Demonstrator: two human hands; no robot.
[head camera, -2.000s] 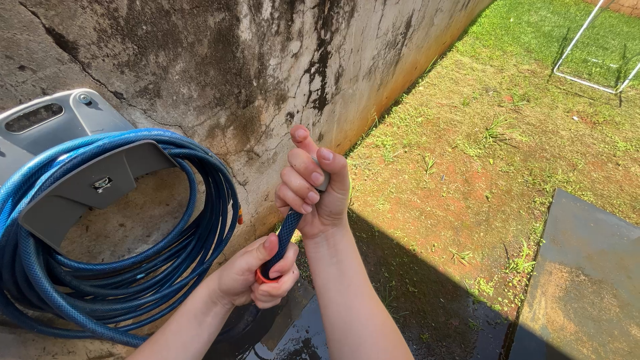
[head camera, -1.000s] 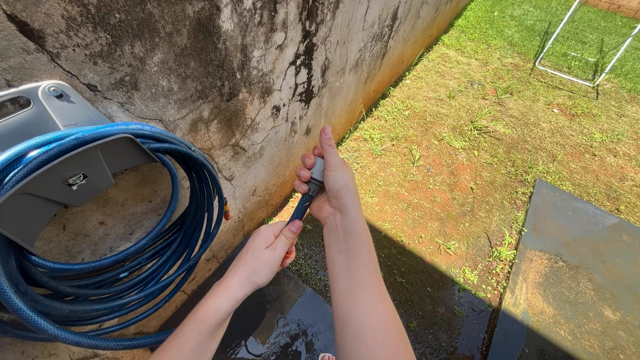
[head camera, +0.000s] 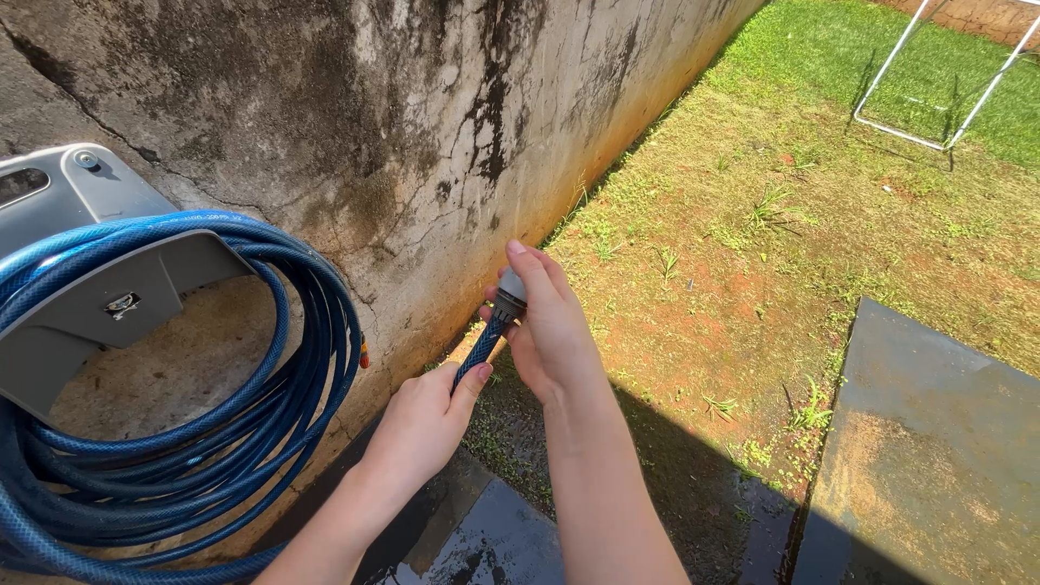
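Observation:
In the head view, my left hand (head camera: 422, 414) is closed around a blue braided garden hose (head camera: 481, 349) a little below its end. On that end sits a grey plastic hose connector (head camera: 510, 292), tilted up and to the right. My right hand (head camera: 552, 321) grips the connector, its thumb stretched along the top and its fingers wrapped behind. The rest of the blue hose hangs in a coil (head camera: 325, 349) on a grey plastic wall-mounted hose holder (head camera: 122, 313) at the left. What links the held end to the coil is hidden behind my left hand and forearm.
A stained, cracked concrete wall (head camera: 406, 130) runs along the left. Wet dark paving slabs (head camera: 504, 536) lie below, and another slab (head camera: 934, 439) is at the right. Patchy grass (head camera: 731, 219) stretches ahead, with a white tubular frame (head camera: 902, 134) at the upper right.
The orange-red part seen by my left hand earliest is no longer visible there. My right hand's raised fingers have closed around the connector, which shows more plainly now.

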